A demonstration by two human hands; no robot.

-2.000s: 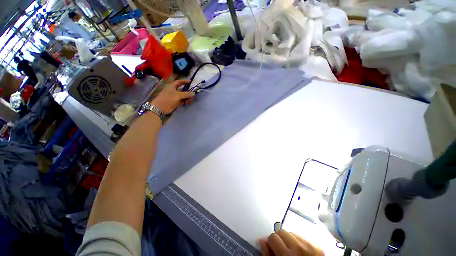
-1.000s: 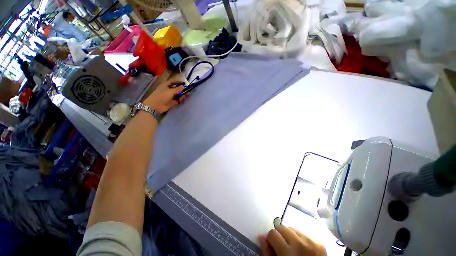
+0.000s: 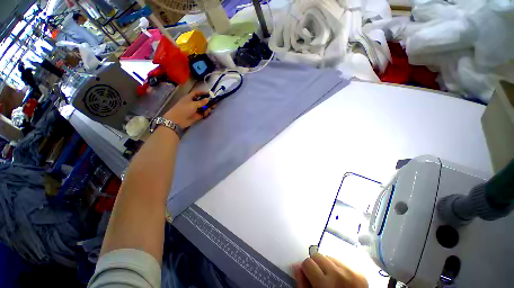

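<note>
Flat blue-grey stacked panels (image 3: 242, 124) lie on the left part of the white table. My left hand (image 3: 189, 111) is at their far left edge, its fingers closed on the dark looped handles of the thread snips (image 3: 209, 104). A dark loop stands out beyond the fingers. My right hand (image 3: 327, 272) rests at the table's front edge, left of the white sewing machine head (image 3: 414, 219). It is cut off by the bottom edge, and whether it holds anything cannot be told. No cloth shows under the machine head.
A grey metal box with a fan grille (image 3: 101, 97) stands at the table's left end. Red and yellow items and a small black device (image 3: 199, 66) are behind my left hand. White material (image 3: 315, 31) is piled behind the table. Blue-grey cloth (image 3: 36, 205) is heaped at lower left.
My left hand has shifted slightly left and nearer since the first frame, and the snips in it have turned. My right hand has hardly moved. The view has shifted a little.
</note>
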